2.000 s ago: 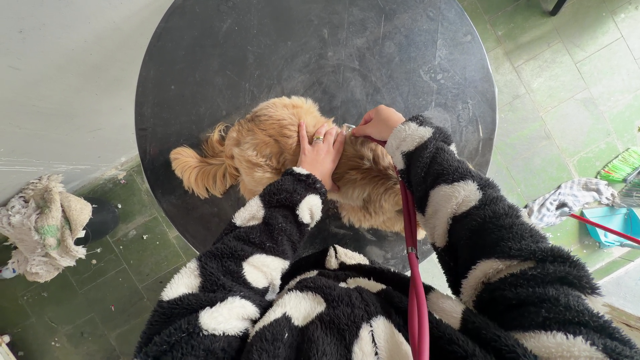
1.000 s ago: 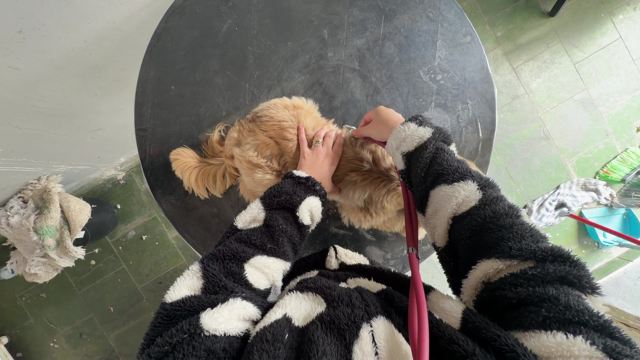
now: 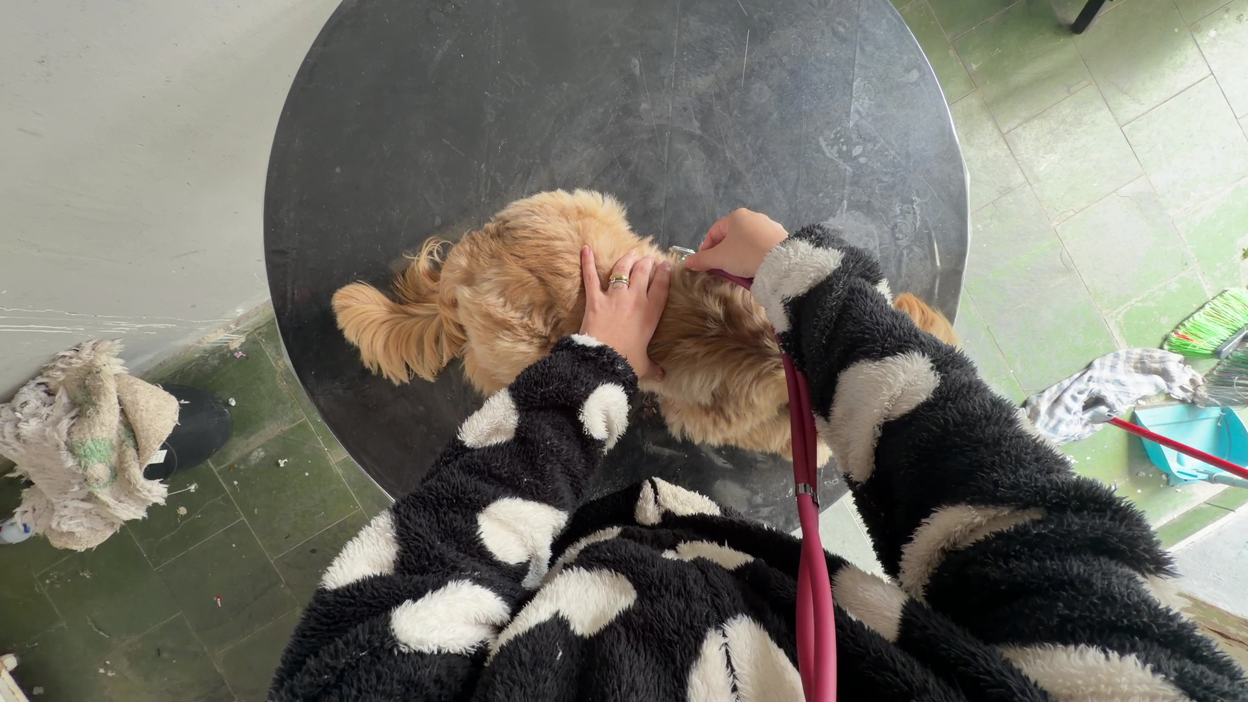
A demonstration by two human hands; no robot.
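A golden-tan, long-haired dog (image 3: 526, 268) is on a round black table (image 3: 546, 117), its fluffy tail to the left. My left hand (image 3: 627, 307), with a ring on one finger, rests with fingers apart on the dog's back. At the dog's upper back or neck, my right hand (image 3: 738, 242) has its fingers closed by a small metal piece (image 3: 682, 253); what the fingertips pinch is too small to tell. A dark red strap (image 3: 815, 575) runs from beneath that hand down over my front. My right sleeve hides most of the dog's head end.
Ragged cloths (image 3: 93, 439) hang over a dark bin (image 3: 200, 429) at the left. On the tiled floor to the right lie a checked cloth (image 3: 1111, 385), a blue dustpan (image 3: 1194, 439) with a red handle, and a green-bristled broom (image 3: 1209, 324). A pale wall stands at upper left.
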